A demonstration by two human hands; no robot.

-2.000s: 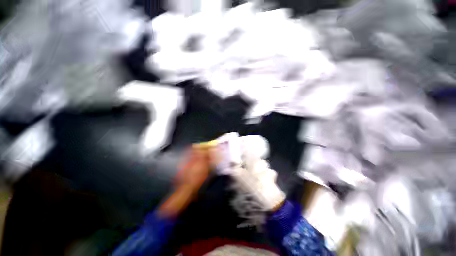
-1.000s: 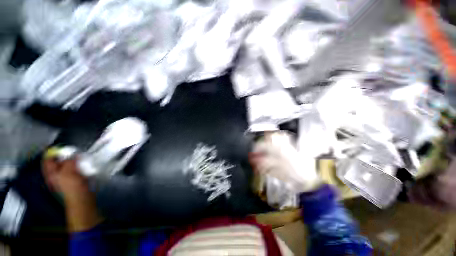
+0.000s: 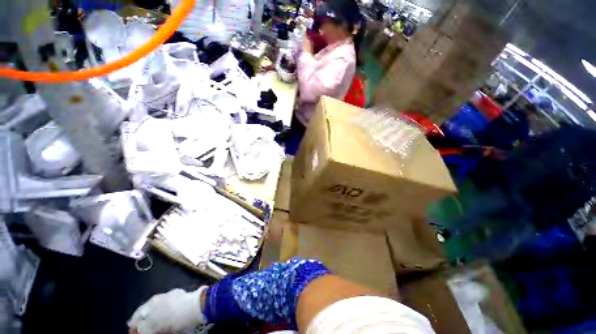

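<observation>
My right hand [image 3: 168, 312], in a white knit glove, is low at the left over the black bench [image 3: 116, 277]. Its fingertips are near the lower edge, and I cannot tell whether it holds anything. My left hand is out of the picture. White plastic housings [image 3: 121, 222] lie heaped beyond and left of my right hand; a thin wire loop [image 3: 144, 262] hangs by one. An open box beyond my right hand holds long narrow white strips [image 3: 209, 238].
Brown cartons [image 3: 366, 189] stand right of the bench, with a clear ribbed item [image 3: 392, 130] on top. A person in pink [image 3: 327, 75] is at the far side. An orange hose [image 3: 131, 59] curves across the upper left. Dark and blue shapes fill the right side.
The view has swung right, bringing the cartons and the person into the picture. My left hand, the white part near it and the small-piece pile have left the view.
</observation>
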